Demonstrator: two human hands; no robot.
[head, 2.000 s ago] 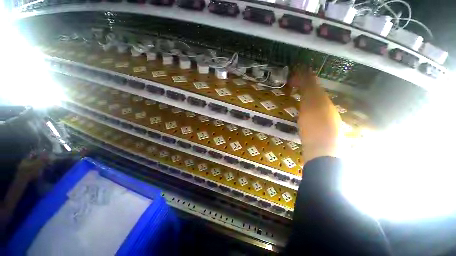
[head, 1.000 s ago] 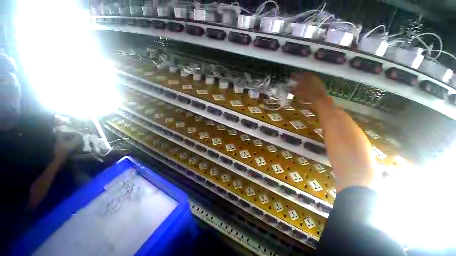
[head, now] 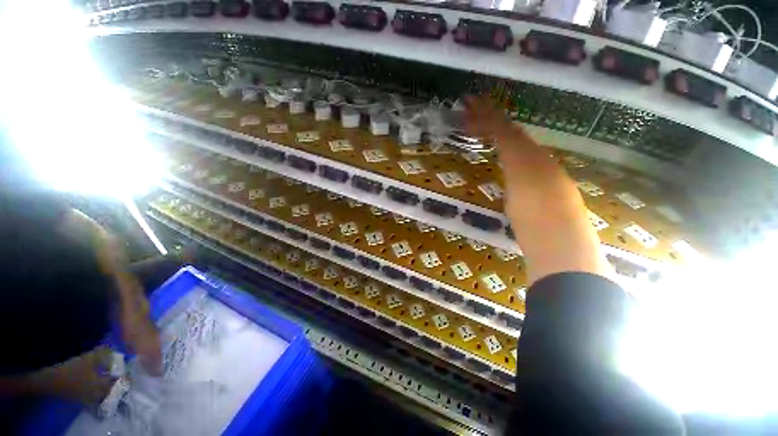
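Observation:
My right hand [head: 484, 119] reaches in from the lower right, in a dark sleeve, over the upper socket board [head: 439, 162] of the rack. It is blurred and touches or nearly touches white power adapters with thin cables [head: 411, 128] at the right end of their row. Whether its fingers hold one cannot be told. White square sockets [head: 375, 156] show on the yellow-brown board in front of the adapters. My left hand is out of the picture.
Another person's hands [head: 141, 341] handle white adapters over the blue tote [head: 277, 379] at the lower left. A white rail with dark modules [head: 418, 24] crosses above my hand, with more adapters on top. Strong glare covers the left and right.
The view has shifted. My right hand has stayed at the right end of the adapter row. The other person's hands have come over the tote with white adapters.

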